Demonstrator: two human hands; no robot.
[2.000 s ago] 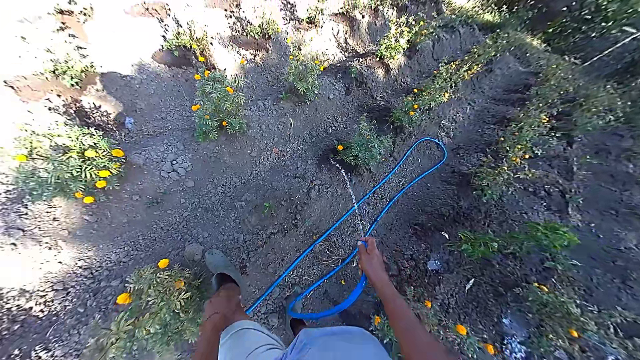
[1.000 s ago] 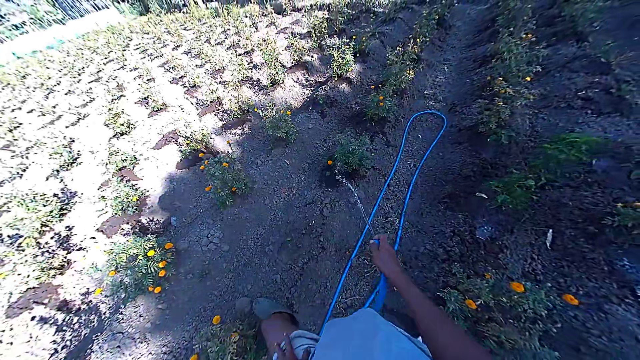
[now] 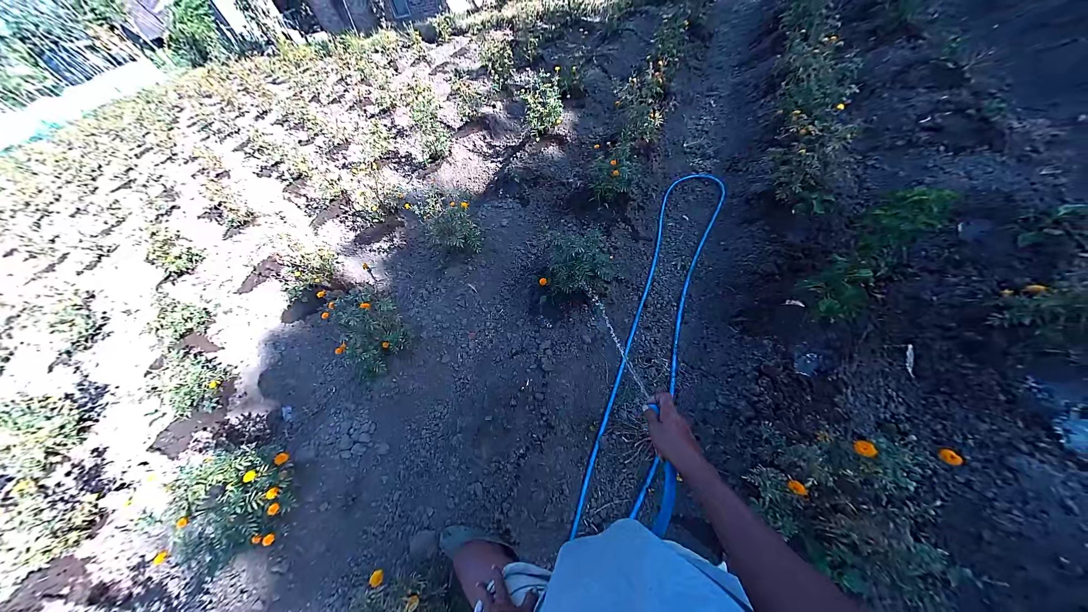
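My right hand (image 3: pixel 671 429) is closed around the end of a blue garden hose (image 3: pixel 633 336), at the lower centre right. A thin water stream (image 3: pixel 614 333) leaves the hose and lands at the base of a leafy marigold plant (image 3: pixel 580 262) with one orange flower beside it. The hose lies in a long narrow loop on the soil ahead and runs back beneath my right hand. My left hand (image 3: pixel 503 597) is low at the bottom edge, near my knee and shorts, with its fingers partly spread; nothing shows in it.
Marigold plants (image 3: pixel 370 327) stand in rows over the dry soil, with another flowering clump (image 3: pixel 229 497) at lower left and one (image 3: pixel 858 501) at lower right. A furrow (image 3: pixel 722 93) runs away beyond the hose loop. A pale fence or sheet (image 3: pixel 81 98) borders the field.
The view has tilted up toward the far field. My right hand still holds the hose, and the water still falls by the same plant. My left hand has come into view at the bottom.
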